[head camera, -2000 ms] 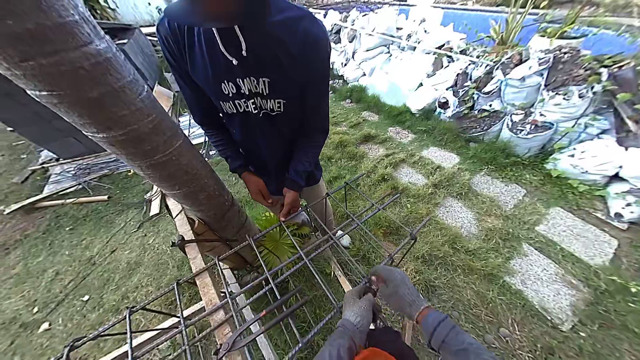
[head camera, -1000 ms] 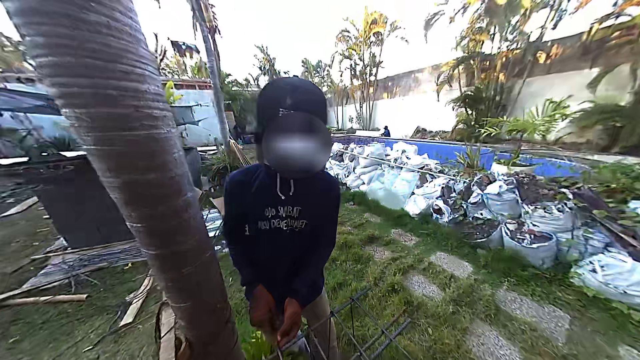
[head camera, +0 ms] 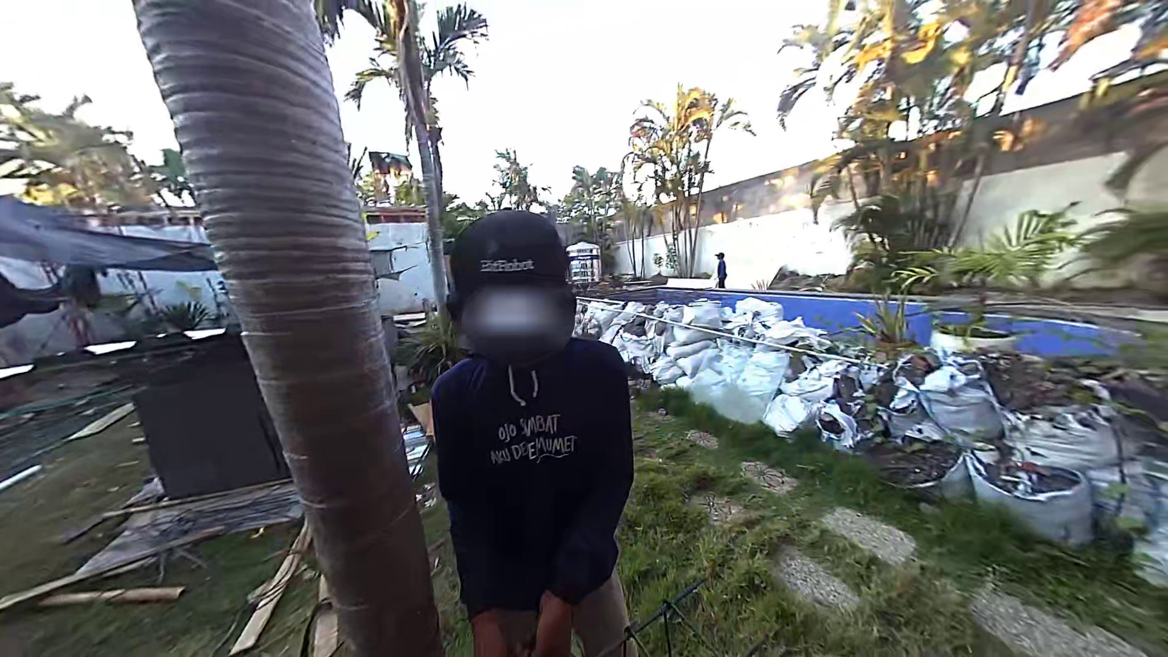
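Neither my left hand nor my right hand shows in the head view now, so what they hold is hidden. Only the end of a steel rebar cage (head camera: 671, 613) shows at the bottom edge. Behind it stands a co-worker in a dark hoodie (head camera: 534, 484) and a black cap (head camera: 507, 251). The co-worker's hands (head camera: 525, 630) are low and close together at the frame's bottom edge; what they hold cannot be seen.
A palm trunk (head camera: 301, 301) rises close on the left. Wooden boards (head camera: 274, 593) lie on the grass beyond it. To the right are stepping stones (head camera: 867, 534), filled white sacks (head camera: 1031, 497) and a blue pool wall (head camera: 821, 312). Another person (head camera: 721, 270) stands far off.
The view has tilted up strongly. My gloved hands, at the rebar cage two seconds ago, have left the frame, and most of the cage is out of view.
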